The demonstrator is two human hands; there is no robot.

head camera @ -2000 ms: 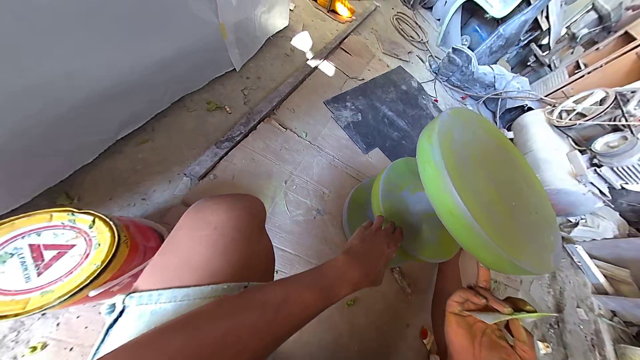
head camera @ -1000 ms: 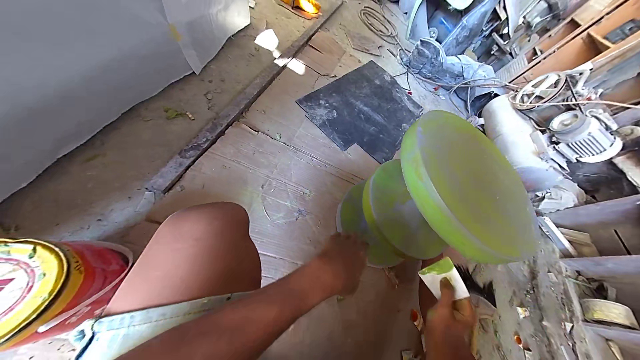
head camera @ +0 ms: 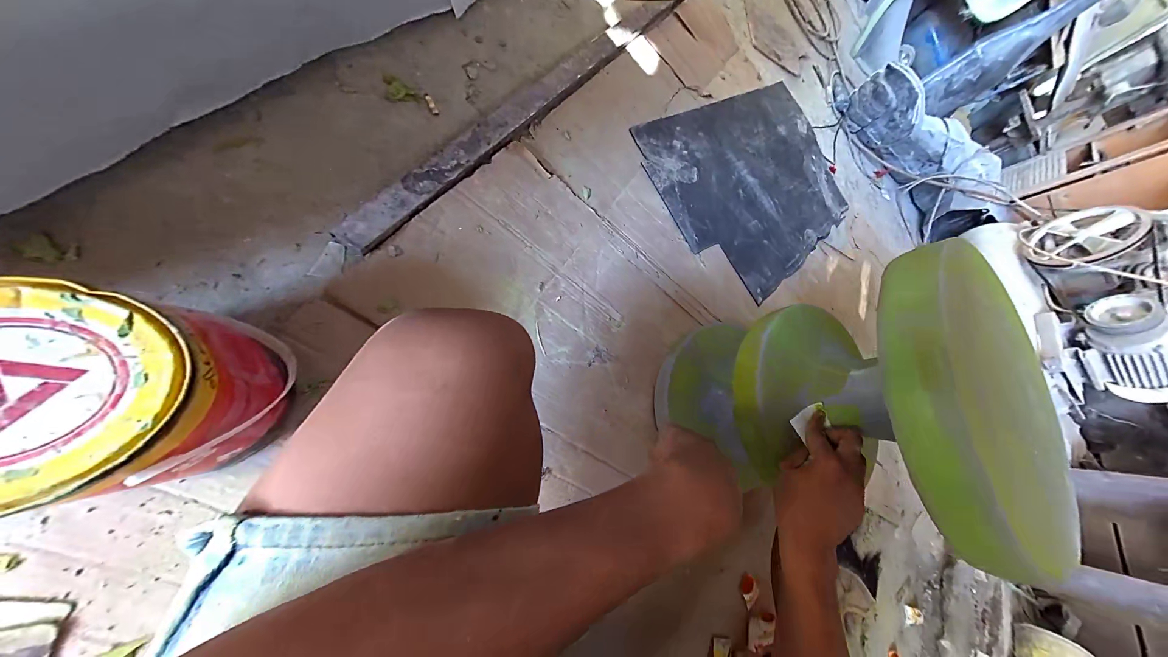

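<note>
A green and grey piece of round discs on a central stem (head camera: pixel 972 411) lies tilted between my legs, its largest disc at the right. My left hand (head camera: pixel 698 484) grips the lower discs near the floor; its fingertips are partly hidden behind its back. A small folded piece of sandpaper (head camera: pixel 807 422), pale on one side, is pinched in my right hand (head camera: pixel 821 465). That hand rests by the middle disc, close to the grey stem.
A red and yellow paint bucket (head camera: pixel 228 383) stands at the left. A dark flat sheet (head camera: pixel 744 182) lies on the floor ahead, near a long metal bar (head camera: pixel 493 137). Cables, an electric motor (head camera: pixel 1127 338) and piled scrap line the right side.
My right hand has moved from below the large disc to the stem and middle disc, carrying the sandpaper. The round piece has turned, showing more of the large disc's edge.
</note>
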